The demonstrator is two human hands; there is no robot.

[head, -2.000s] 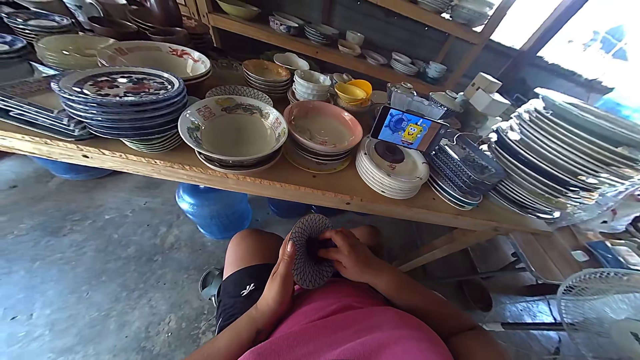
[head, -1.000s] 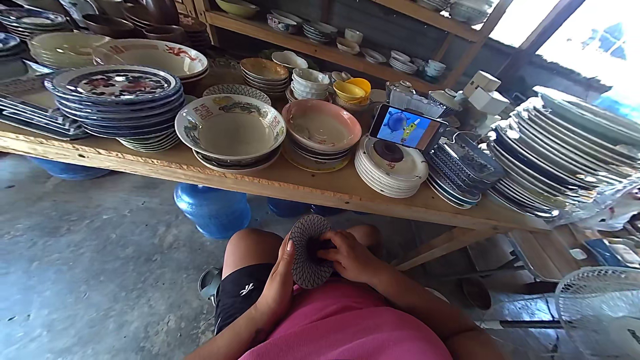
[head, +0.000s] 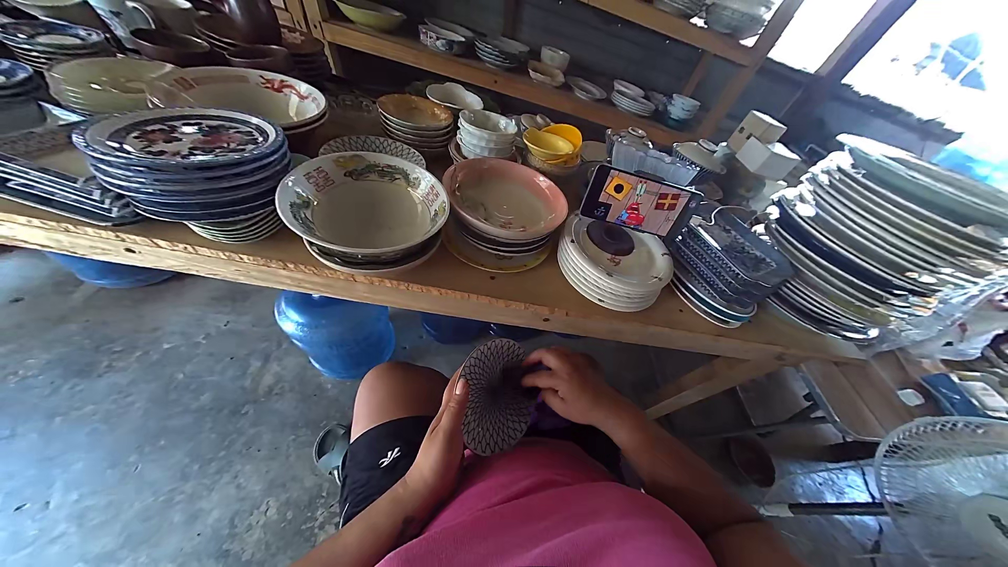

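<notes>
A dark bowl with a net-like pattern (head: 494,402) is tilted on its side above my lap. My left hand (head: 446,441) grips its left rim, the thumb on the patterned face and the other fingers hidden behind it. My right hand (head: 573,387) is at the bowl's right side with bent fingers; a bit of dark purple material (head: 547,416) shows just below them. Whether the right fingers hold this material is unclear. On the wooden table ahead, a phone (head: 636,200) showing a cartoon leans above a stack of white plates (head: 610,276).
The wooden table edge (head: 472,305) runs in front of my knees. It bears a large floral bowl (head: 362,201), a pink bowl (head: 504,197), blue-rimmed plates (head: 185,169) and a tall leaning plate stack (head: 866,236). Blue water jugs (head: 335,335) stand beneath. A fan (head: 945,480) is at right.
The right hand has shifted slightly at the bowl's right side, and purple material now shows below it. The left hand keeps its grip on the rim. The picture on the phone has changed.
</notes>
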